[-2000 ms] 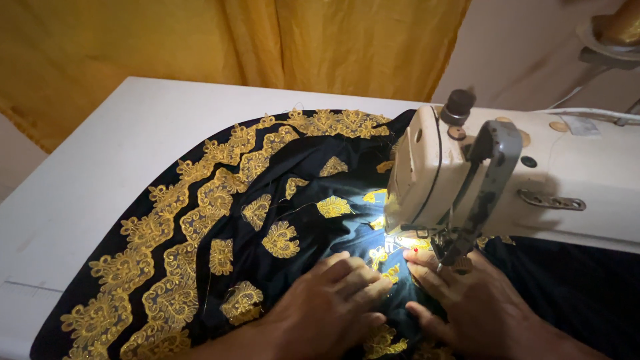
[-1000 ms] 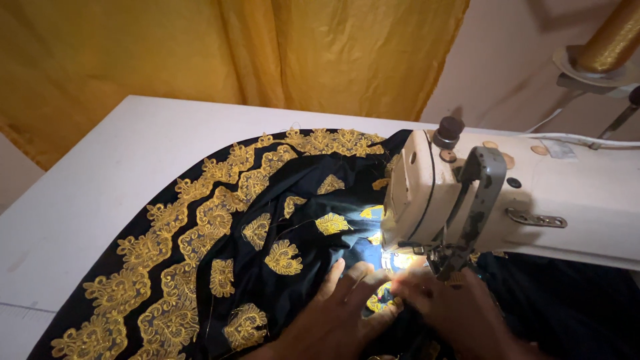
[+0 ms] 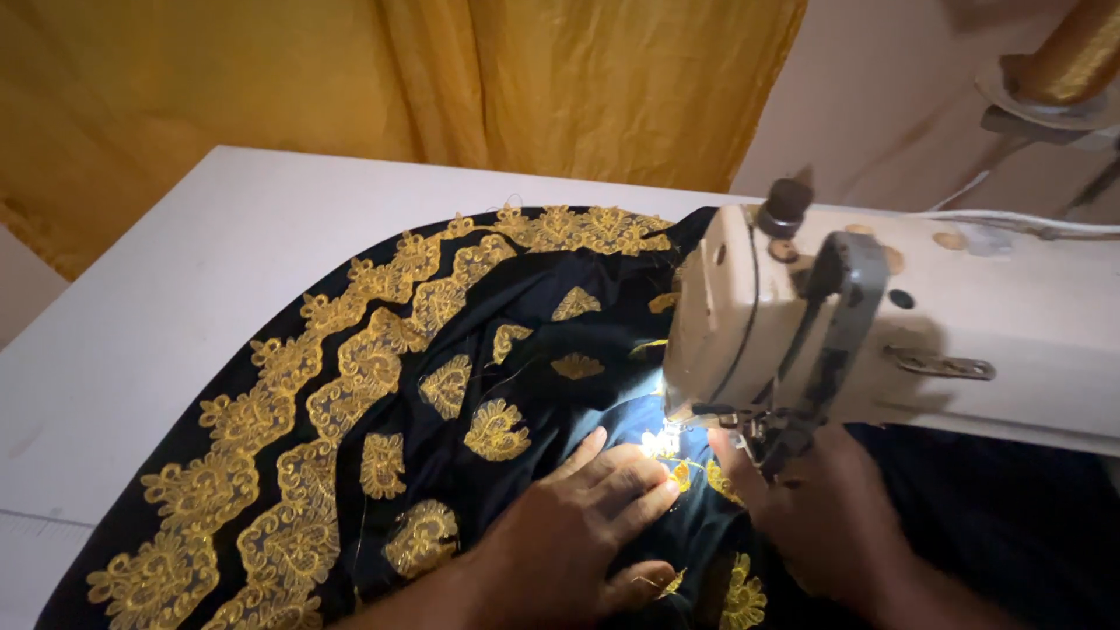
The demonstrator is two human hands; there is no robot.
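Observation:
Black fabric with gold lace trim (image 3: 367, 359) and scattered gold motifs (image 3: 497, 430) lies under the head of a sewing machine (image 3: 717, 306). The machine's lamp lights the cloth brightly around the needle area. My left hand (image 3: 586, 516) rests palm down on the fabric, left of and just below the lit spot, fingers spread and fingertips by a small gold motif (image 3: 680, 477). On the right, my right hand (image 3: 814, 507) is beside the presser area, partly hidden behind the machine's metal parts; its index finger points to the lit spot. Whether it pinches cloth cannot be told.
The white tabletop (image 3: 210, 236) extends to the left under the fabric. A yellow curtain (image 3: 437, 87) hangs behind it. At the upper right stands a cone of gold thread (image 3: 1072, 61) on a holder, and a white cable (image 3: 1015, 219) runs along the machine's arm.
The gold motif beside the needle and the cloth around it have shifted. My left hand's fingers are more spread than a second ago, and both hands stay near the needle.

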